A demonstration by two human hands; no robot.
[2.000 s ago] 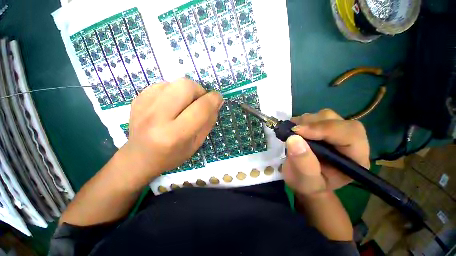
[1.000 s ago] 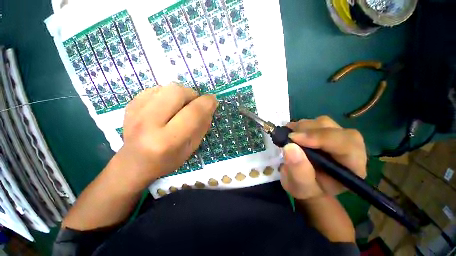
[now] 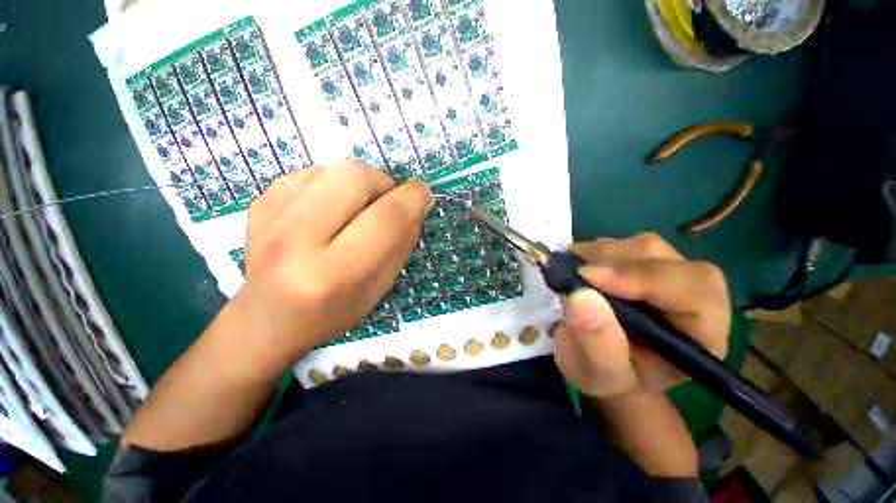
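Note:
My left hand is closed on the thin solder wire, which runs in from the left edge. A short end of wire shows past its fingertips. My right hand holds the black soldering iron, its metal tip over the upper part of the lower right PCB panel. Whether the tip touches the board cannot be told. Two more panels, upper left and upper right, lie on the white tray. My left hand mostly covers a lower left panel.
Stacked trays stand at the left. Orange-handled pliers lie open at right. A round container with silvery contents is at upper right. A black box is at the right. Cardboard boxes are lower right. A green mat lies below.
Compared with one second ago, a short end of wire now shows at my left fingertips. The iron and right hand have shifted slightly right. The left hand has hardly moved.

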